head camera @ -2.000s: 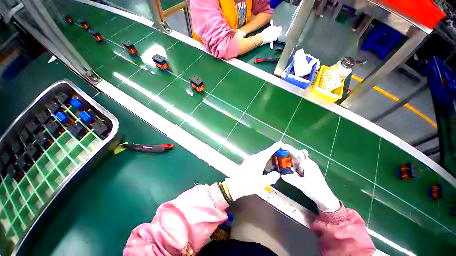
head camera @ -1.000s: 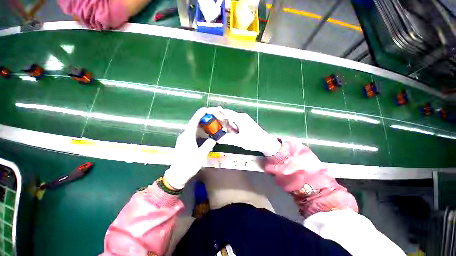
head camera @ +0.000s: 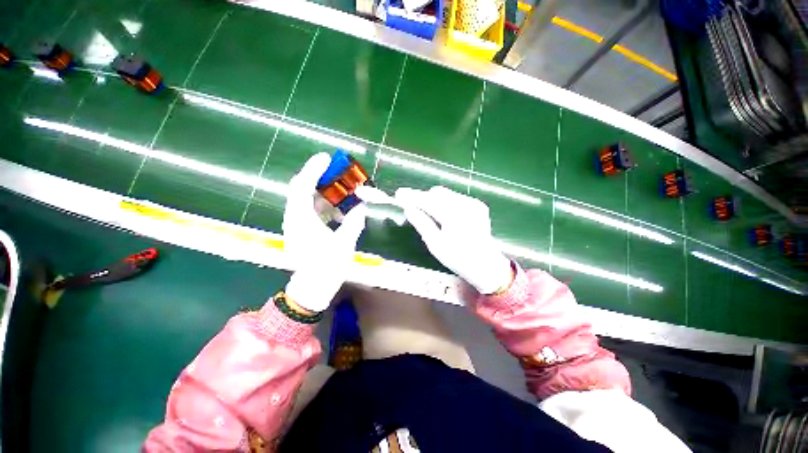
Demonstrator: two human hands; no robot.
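My gloved left hand (head camera: 312, 243) holds a wound coil component (head camera: 344, 181) between thumb and fingers, above the green belt. Its blue end points up and away, its copper-orange bands face me, and its dark end is near my thumb. My gloved right hand (head camera: 447, 234) is just to its right, thumb and fingers close together. A slim white piece (head camera: 379, 196) reaches from its fingertips to the component's right side. I cannot tell whether it is a held tool or a glove fingertip.
More components lie on the green conveyor belt (head camera: 425, 115), at far left (head camera: 139, 74) and at right (head camera: 613, 159). Red-handled cutters (head camera: 111, 271) lie on the left bench. A blue bin (head camera: 414, 18) and yellow bin (head camera: 476, 26) stand beyond the belt. Metal trays (head camera: 744, 71) are upper right.
My view has swung right and down. My hands have moved apart; the left keeps the component, and the slim white piece now shows between them. The other person's arms have left the view.
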